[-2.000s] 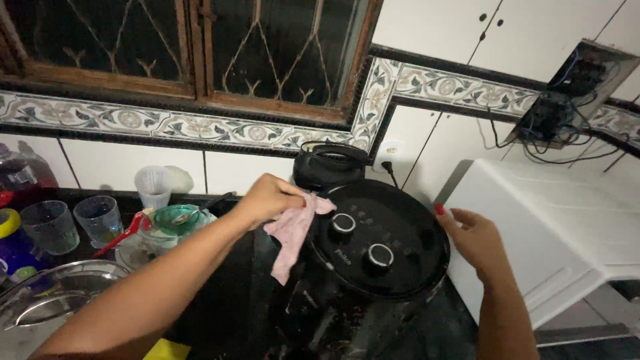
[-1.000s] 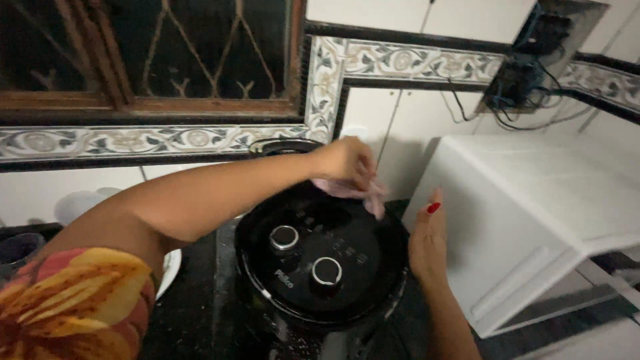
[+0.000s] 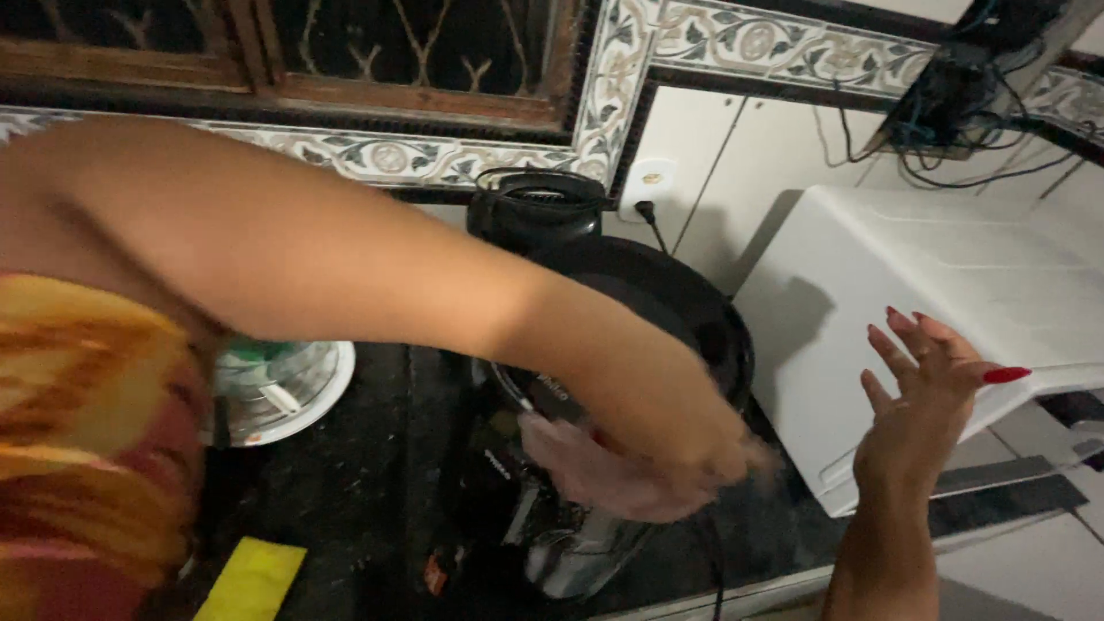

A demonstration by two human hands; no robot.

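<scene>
A black Philco air fryer (image 3: 647, 276) stands on the dark stone counter, its top partly hidden by my left forearm. My left hand (image 3: 681, 431) reaches across it and holds a pink cloth (image 3: 604, 474) against the front right part of the body, near the upper edge. The fingers of that hand are blurred. My right hand (image 3: 923, 397) is raised to the right of the air fryer, fingers spread and nothing in it, in front of a white appliance housing. The air fryer's knobs are hidden beneath my left arm.
Behind the air fryer is another black appliance (image 3: 539, 207), beside a plug in a wall outlet (image 3: 649, 179). The white appliance (image 3: 802, 302) stands at right, below loose cables (image 3: 940, 129). A plate with dishes (image 3: 319, 388) and a yellow cloth or sponge (image 3: 254, 578) lie at left.
My left hand with the pink cloth has moved from the air fryer's top to its front right side. My right hand has moved away from the air fryer, with its fingers spread.
</scene>
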